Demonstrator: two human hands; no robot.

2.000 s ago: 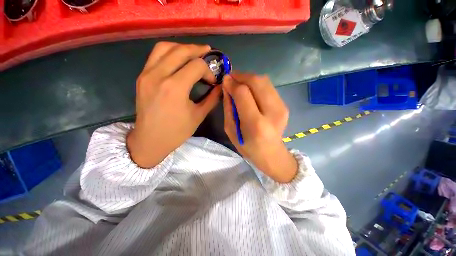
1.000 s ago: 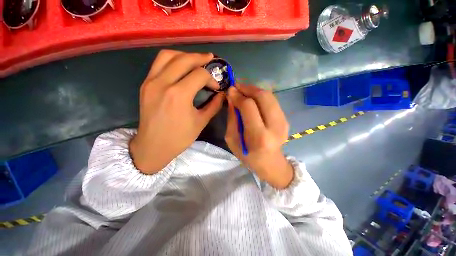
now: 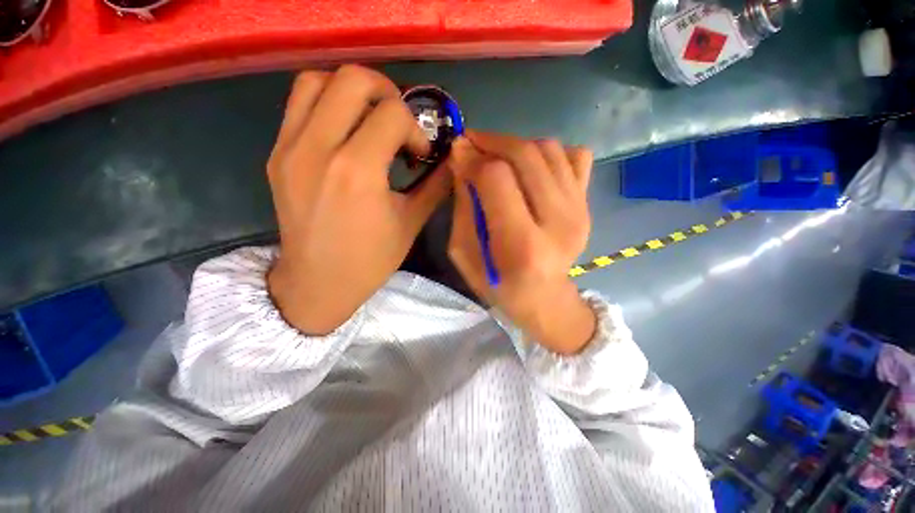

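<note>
A small round electronic unit, dark with a metallic rim and pale parts inside, is in the fingers of my left hand. Its open side faces up. My right hand grips a slim bright-blue rod, a brush or swab stick. The rod's blue upper end lies along the right side of the unit's rim. My right fingertips touch the unit's lower right edge and hide part of the rod. Both hands are bare, at the bench's near edge.
A red-orange foam tray holding dark round units lies at the far left. A clear bottle with a red hazard mark and a small white cap stand on the green bench mat. Blue bins are on the floor.
The tray and bottle sit higher in the picture than one second ago, as do both hands and the unit. The right hand's outer fingers are more spread. Both grips remain.
</note>
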